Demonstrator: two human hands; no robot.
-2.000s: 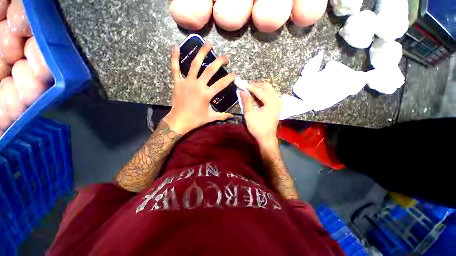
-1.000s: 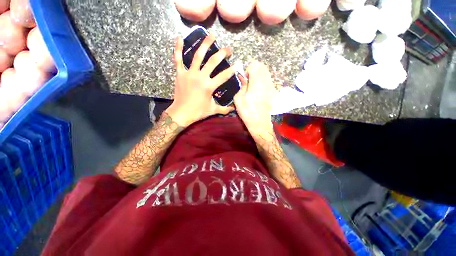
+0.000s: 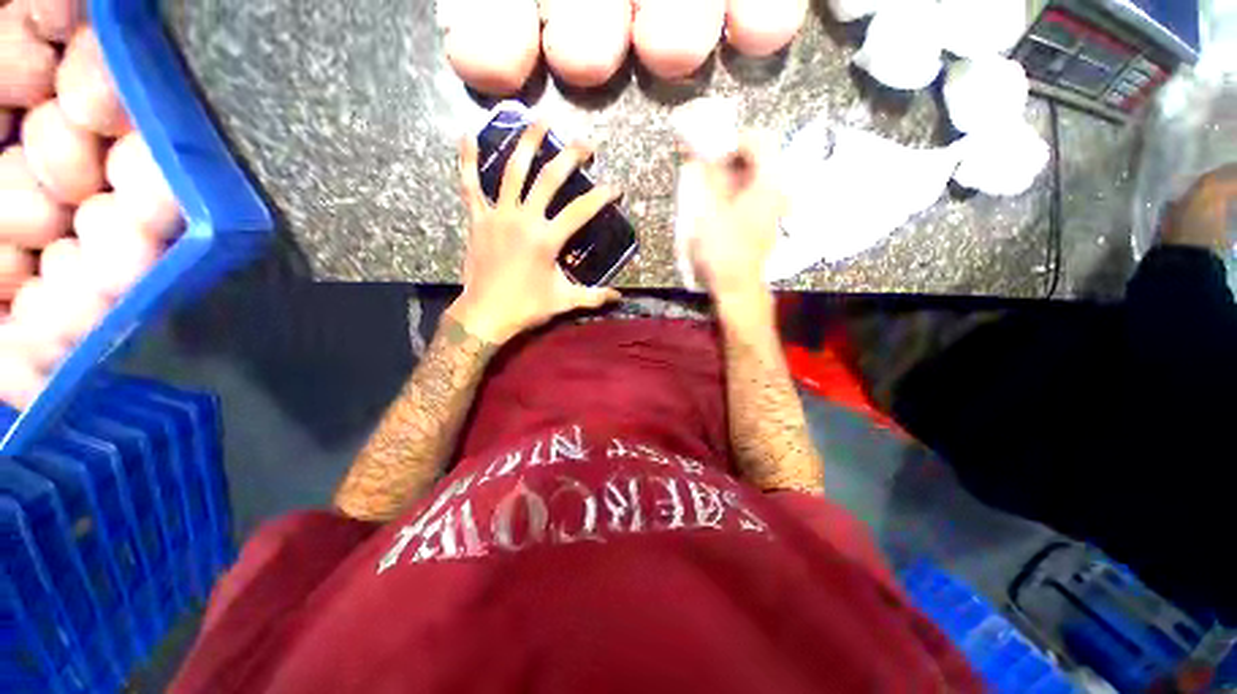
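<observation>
A black smartphone (image 3: 598, 247) lies tilted on the speckled bench near its front edge. My left hand (image 3: 522, 244) is spread over it, fingers apart across the screen, holding it against the bench. My right hand (image 3: 734, 224) is to the right of the phone, off it and blurred. It grips a white tissue (image 3: 707, 126), part of which shows above the fingers. A larger crumpled white cloth or tissue (image 3: 868, 190) lies flat to the right of that hand, its left end partly hidden behind it.
Several pink moulded pieces (image 3: 587, 38) stand in a row at the back of the bench (image 3: 339, 149). White stuffing wads (image 3: 1001, 156) lie right, beside the scale (image 3: 1099, 61). A blue crate (image 3: 204, 224) of pink pieces is at left. Another person's hand (image 3: 1205, 210) shows far right.
My right hand has moved right, off the phone's edge, with the white tissue. My left hand stays on the phone. The neighbour's hand has come into view at the right.
</observation>
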